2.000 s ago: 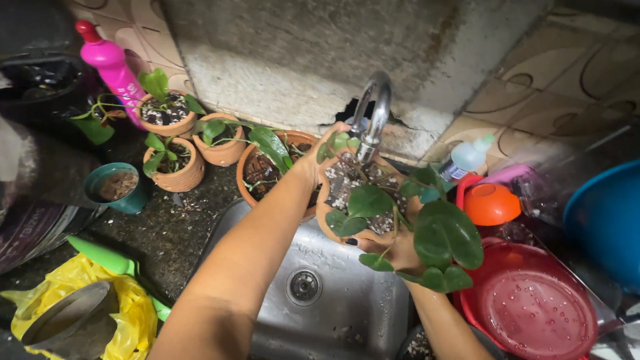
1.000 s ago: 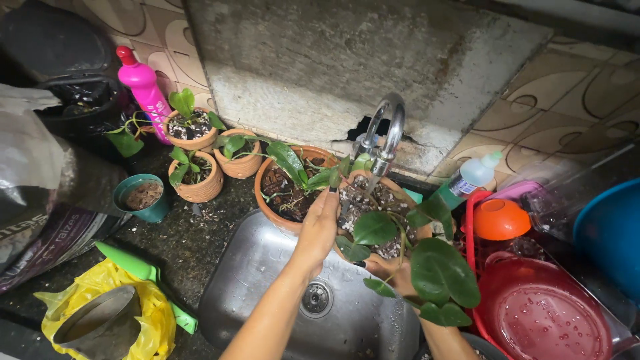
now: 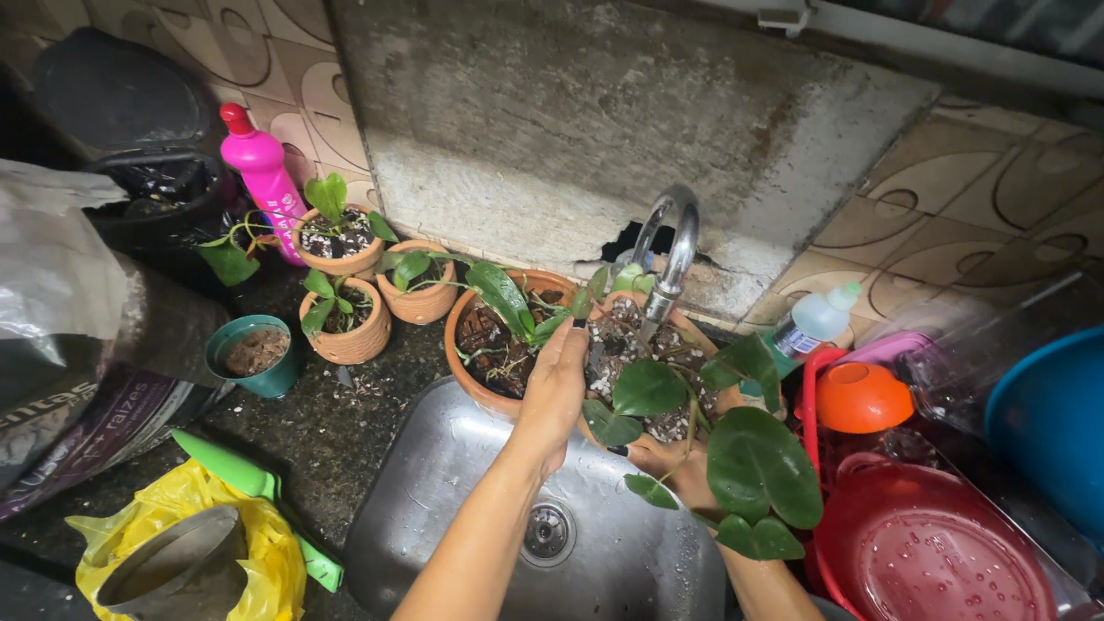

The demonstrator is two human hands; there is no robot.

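Observation:
A large terracotta pot [image 3: 608, 435] of mixed soil with a broad-leaved plant [image 3: 651, 388] is held under the curved chrome faucet [image 3: 668, 259], over the back of the steel sink [image 3: 431, 500]. Water appears to run from the spout onto the soil. My left hand [image 3: 556, 392] is at the pot's left rim, fingers pointing up, its grip partly hidden. My right hand [image 3: 681, 474] holds the pot's near lower side, partly covered by leaves. Just left of my left hand stands another terracotta pot [image 3: 483, 392] with bark and a leafy plant.
Three small terracotta pots [image 3: 349, 332] and a green plastic pot [image 3: 280, 379] stand on the dark counter. At left are a substrate bag [image 3: 129, 362], pink bottle [image 3: 267, 177], green trowel [image 3: 228, 466] and yellow bag [image 3: 276, 552]. A red basin [image 3: 931, 535] and blue bowl [image 3: 1052, 423] sit at right.
Between the first frame and the second, my left hand moved from the pot's far side near the faucet to its left rim. It remains there now.

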